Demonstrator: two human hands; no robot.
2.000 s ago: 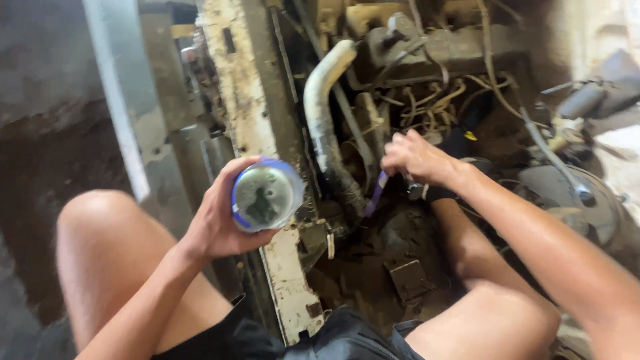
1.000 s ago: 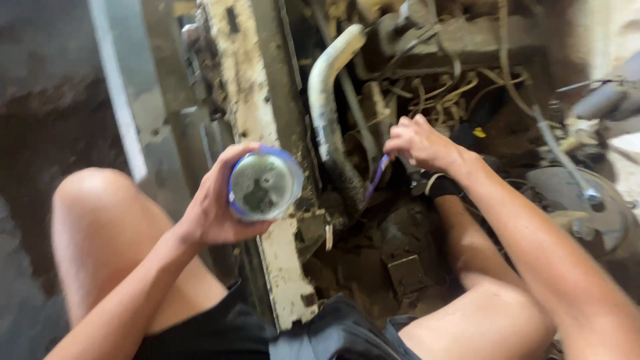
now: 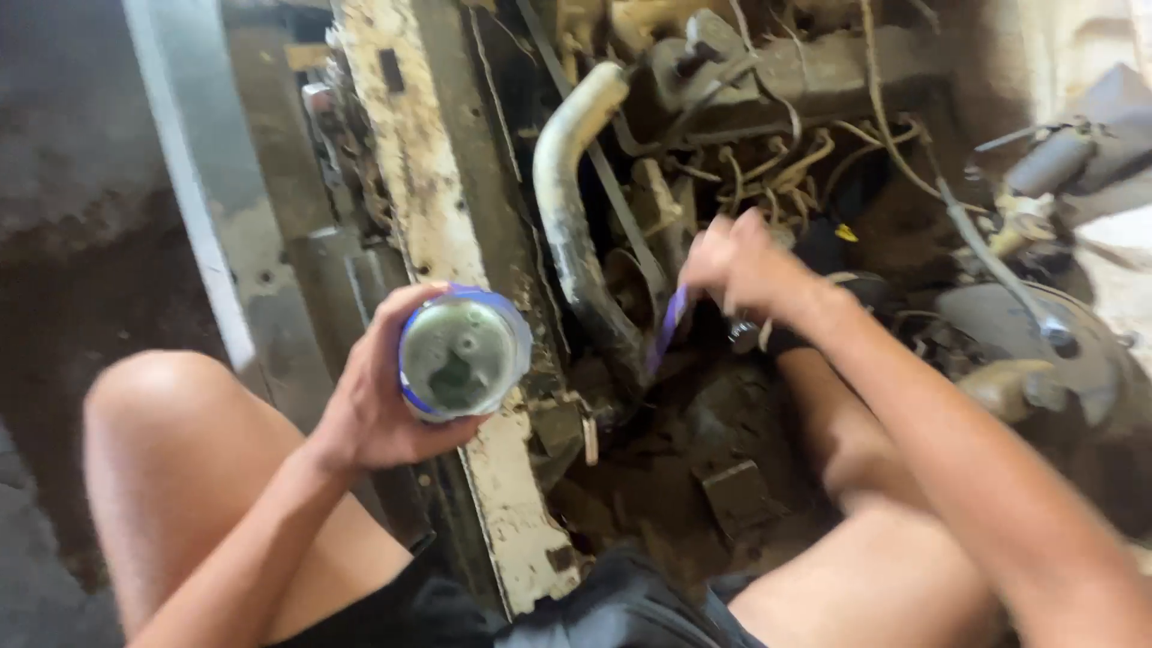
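Note:
My left hand (image 3: 369, 396) is closed around a round, blue-edged container (image 3: 463, 355) with liquid in it, held over the worn, cream-painted metal frame member (image 3: 432, 162). To the right, my right hand (image 3: 742, 265) grips a thin purple tool (image 3: 666, 333), blurred; its exact kind cannot be told. The purple tool's lower end is at the dark lower part of a curved hose (image 3: 576, 198), whose upper part is pale. Whether tool and hose touch is unclear. Behind my right hand lie engine parts and several thin pipes (image 3: 801, 171).
A long grey metal rail (image 3: 207, 189) runs along the left. A round, dusty metal housing (image 3: 1035, 342) with a cable stands at the right, below a cylindrical part (image 3: 1053, 162). My knees are on both sides of the frame member. A small block (image 3: 738, 495) lies low in the engine bay.
My left hand keeps hold of the container and my right hand keeps the purple tool near the hose's lower part. Nothing has been let go.

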